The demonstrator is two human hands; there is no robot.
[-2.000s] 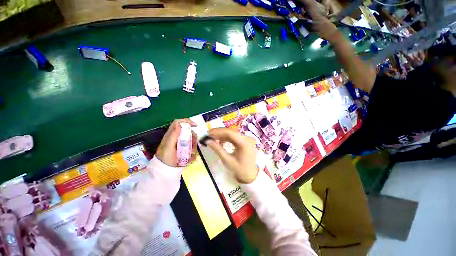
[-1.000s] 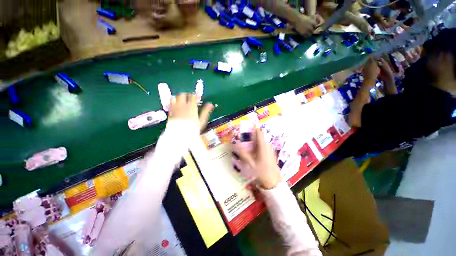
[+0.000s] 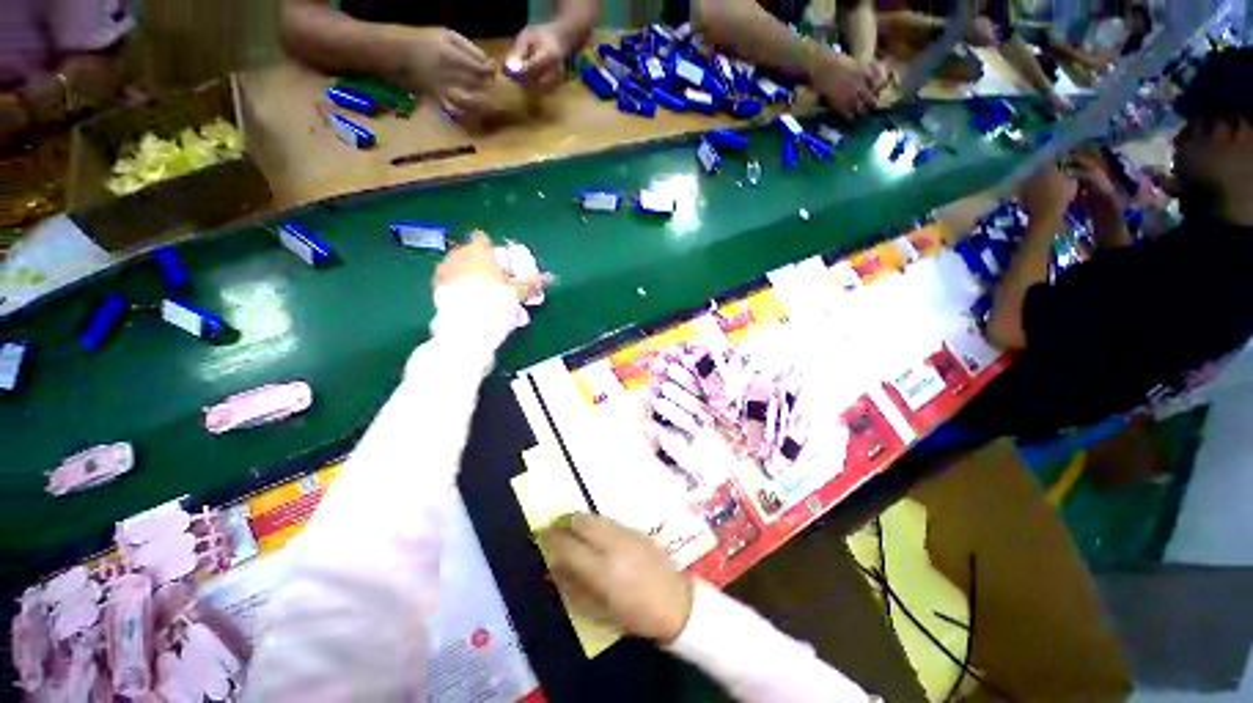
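My left hand (image 3: 474, 265) reaches over the green belt (image 3: 371, 343), its fingers on pale pink housings (image 3: 520, 272); how many it holds cannot be told. My right hand (image 3: 605, 570) is over the yellow backing sheet (image 3: 543, 494), fingers bent down onto its edge; whether it grips anything is hidden. The sheet lies on a black mat (image 3: 498, 460). Partly assembled pink units with dark squares (image 3: 728, 398) are piled on the printed white and red sheet to the right.
Two pink housings (image 3: 258, 407) lie on the belt at left, with blue battery packs (image 3: 305, 245) beyond. More pink housings (image 3: 131, 618) are piled at lower left. An open carton (image 3: 1017, 577) stands below right. Co-workers' hands (image 3: 495, 66) are opposite; a person in black (image 3: 1141, 302) is at right.
My right hand has left the pile of pink units and come down to the yellow sheet. My left hand stays over the belt, now on pink housings. Belt items sit lower in view.
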